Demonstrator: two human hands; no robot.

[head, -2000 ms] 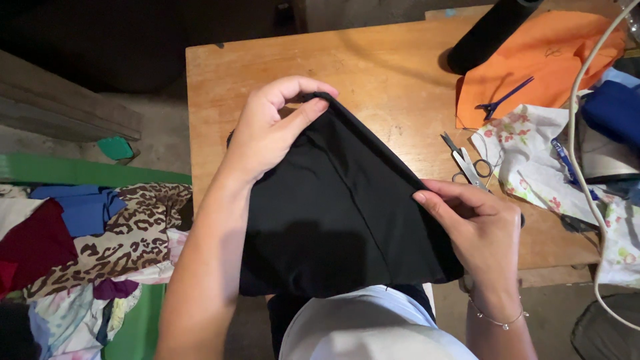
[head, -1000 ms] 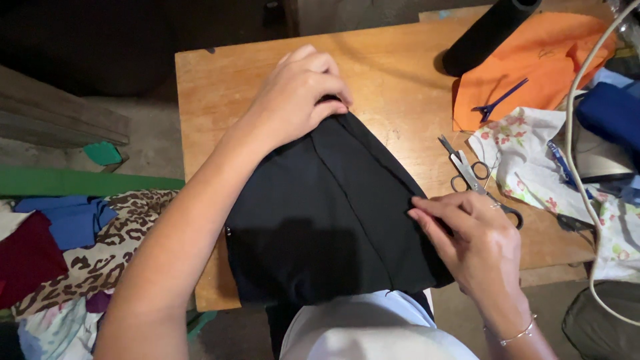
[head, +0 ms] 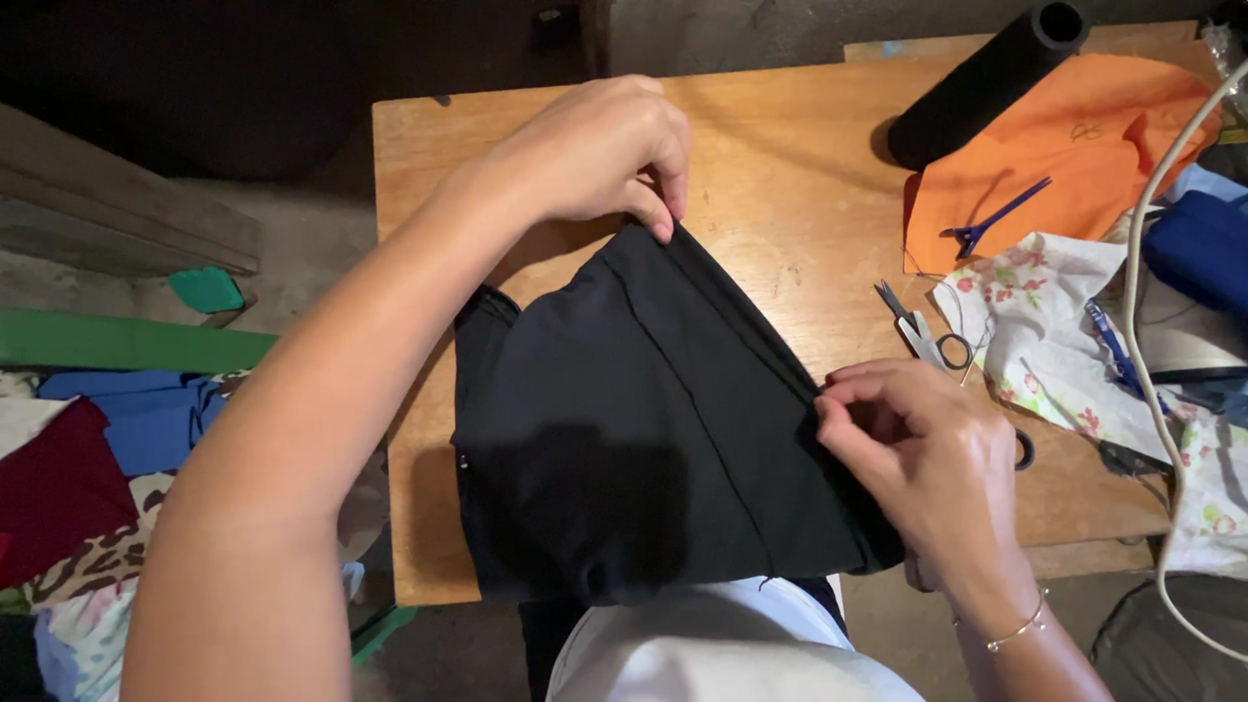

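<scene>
A black cloth (head: 624,429) with a seam running down it lies over the front of the wooden table and hangs at its near edge. My left hand (head: 624,156) pinches its top corner between thumb and fingers. Lower down the right slanting edge, my right hand (head: 907,439) grips the folded border the same way. Between the two hands that edge is pulled straight. Scissors (head: 915,327) lie just beyond my right hand, which partly hides them.
The wooden table (head: 770,127) bears a black tube (head: 975,93), orange fabric (head: 1063,146), a blue clip (head: 999,216) and floral cloth (head: 1053,331) at right. A white cable (head: 1136,253) crosses there. Piled fabrics (head: 146,419) lie at left beside a green edge (head: 127,336).
The cloth's top corner, in my left hand, has moved right from where it was two seconds ago. My right hand still holds the right edge.
</scene>
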